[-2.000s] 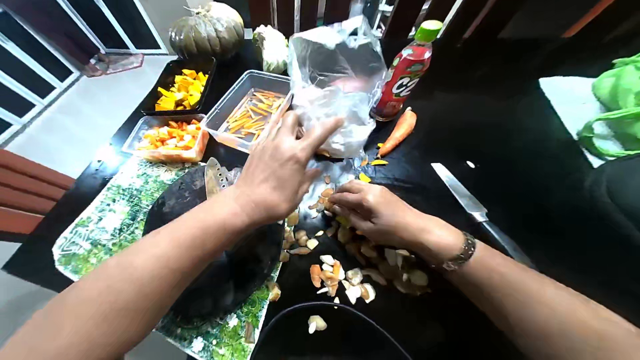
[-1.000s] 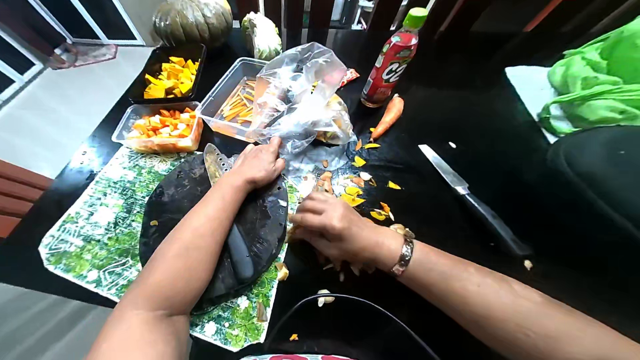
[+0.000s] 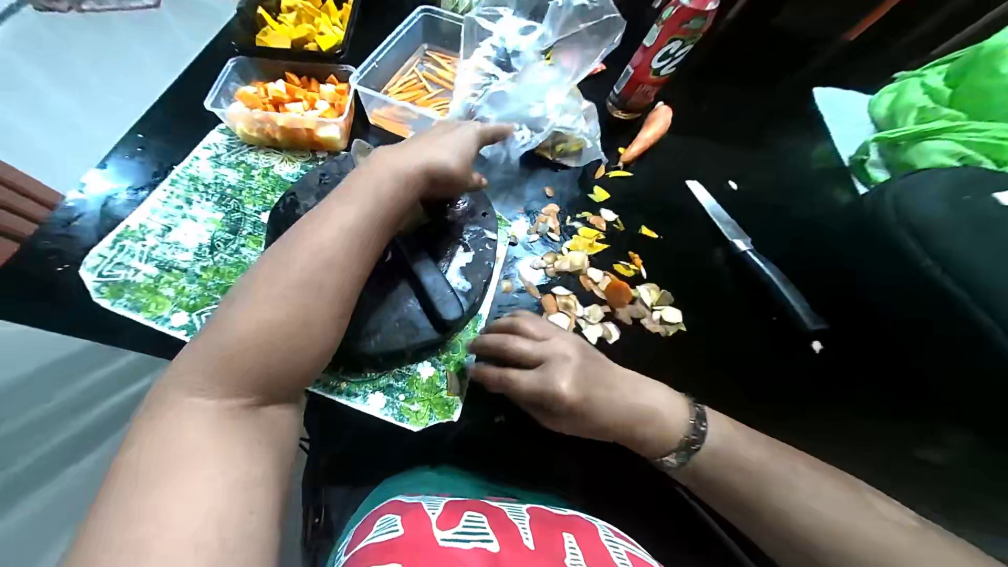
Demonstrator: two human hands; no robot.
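Observation:
My left hand (image 3: 437, 161) reaches over the far part of a round dark chopping board (image 3: 386, 315), its fingers spread near a clear plastic bag (image 3: 524, 87). A cleaver's dark handle (image 3: 429, 283) lies on the board, its blade mostly hidden by my left arm. My right hand (image 3: 543, 374) rests low at the edge of the green floral placemat (image 3: 185, 236), fingers curled; whether anything is under them is hidden. Just beyond it, vegetable peelings and trimmings (image 3: 591, 303) lie scattered on the black table, with yellow peel pieces (image 3: 587, 241) among them.
Tubs of orange chunks (image 3: 291, 102), yellow pieces (image 3: 307, 27) and carrot sticks (image 3: 421, 79) stand at the back left. A red drink bottle (image 3: 661, 55) stands behind a carrot (image 3: 650, 132). At right lie a knife with a black handle (image 3: 776, 283) and green plastic bags (image 3: 945, 102).
My right hand has moved nearer to me, away from the peelings. My left hand was at the plastic bag and is now over the board, fingers spread. The view has shifted.

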